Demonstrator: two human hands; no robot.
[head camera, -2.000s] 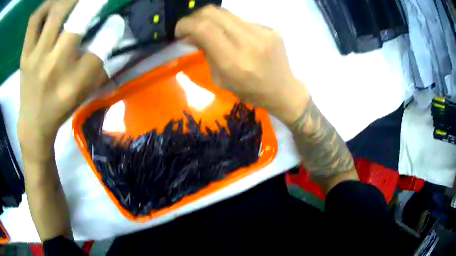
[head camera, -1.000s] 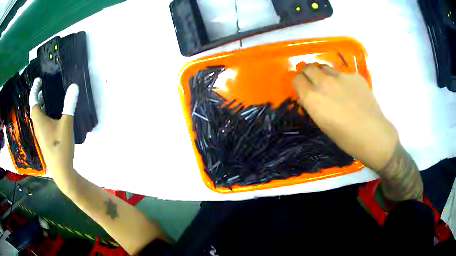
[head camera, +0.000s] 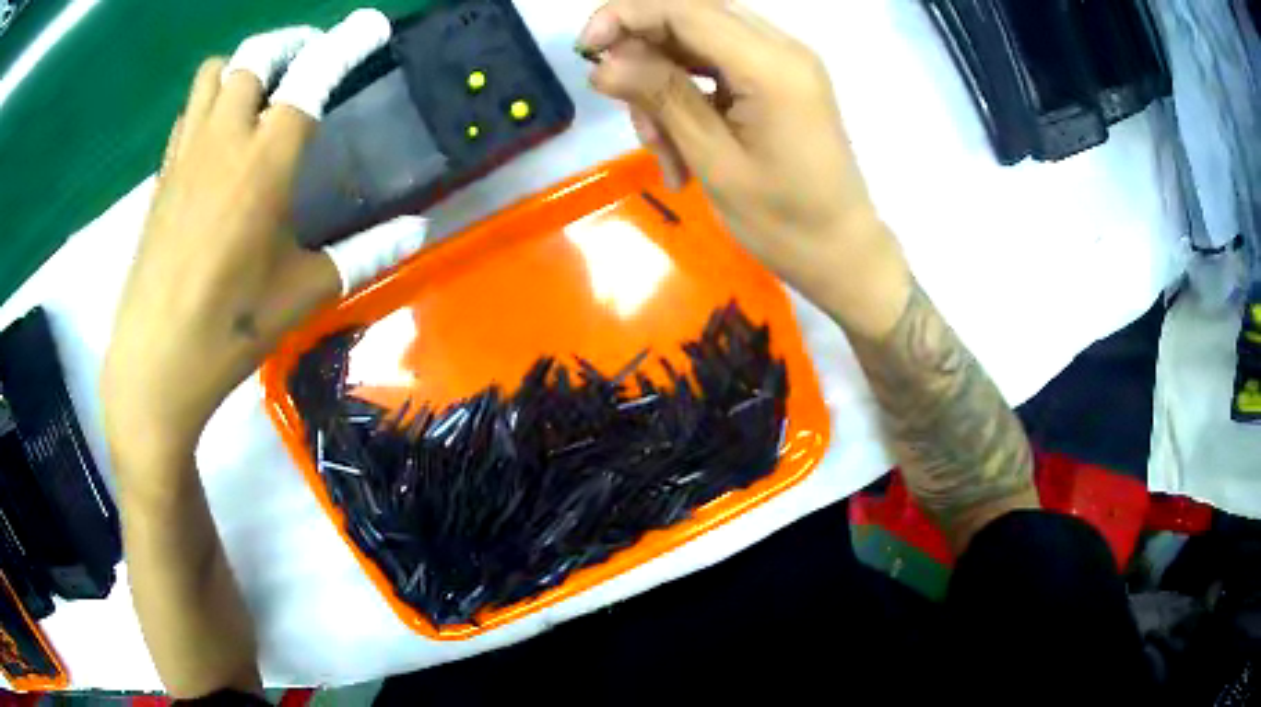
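Note:
My left hand (head camera: 228, 263), with white finger cots, grips a black plastic housing (head camera: 484, 86) at its window end, just behind the orange tray. Three yellow dots show on the housing's solid end. My bare right hand (head camera: 754, 131) is raised to the right of the housing, apart from it. Its thumb and finger pinch together with a tiny dark tip showing, seemingly a black strip. The orange tray (head camera: 512, 276) holds a loose heap of black strips (head camera: 553, 470) in its near part, and one strip lies alone near its far right corner.
Stacked black housings (head camera: 1058, 69) lie at the far right beside grey-white sheets (head camera: 1196, 124). More housings (head camera: 55, 456) and part of a second orange tray (head camera: 31, 642) are at the left edge. A green strip (head camera: 104, 138) runs behind. A red stool is at lower right.
My left hand has left the housings at the left and now grips a housing behind the tray. My right hand has risen out of the tray. The camera view has shifted and tilted.

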